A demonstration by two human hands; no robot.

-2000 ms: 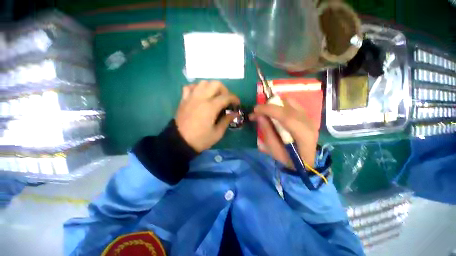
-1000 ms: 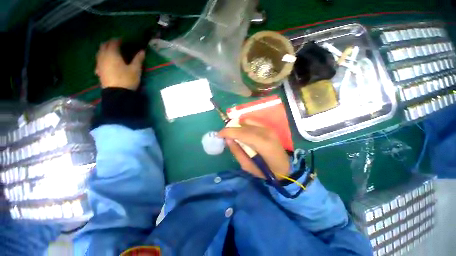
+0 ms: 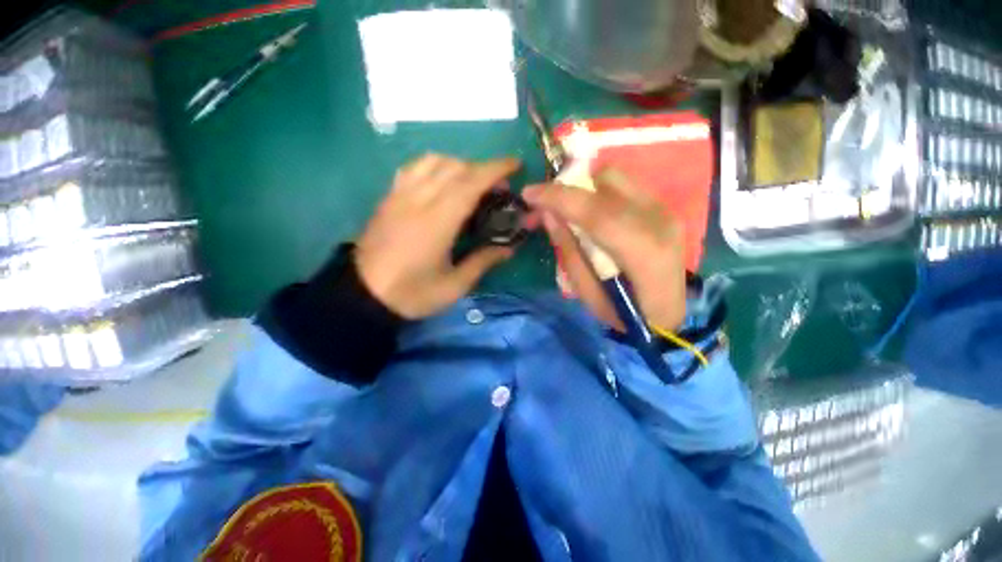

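Observation:
A round black device (image 3: 500, 220) with a shiny inside lies in front of me, blurred. My left hand (image 3: 423, 236) holds it from the left between thumb and fingers. My right hand (image 3: 621, 236) grips the soldering iron (image 3: 602, 261) like a pen, its metal tip pointing up and away, left of the red pad. The right fingertips are at the device's right side. Whatever lies under the device is hidden.
A white sheet (image 3: 440, 66) and tweezers (image 3: 248, 71) lie beyond my hands. The red pad (image 3: 681, 165) is partly under my right hand. A clear hood (image 3: 615, 38), tip cleaner pot (image 3: 753, 24) and parts tray (image 3: 813, 239) with sponge (image 3: 787, 143) stand right. Blister trays (image 3: 99, 220) are stacked left.
A second ago my left hand was reaching to the upper left and the grey-white disc was bare. Now that hand is back by my right hand with the round black device.

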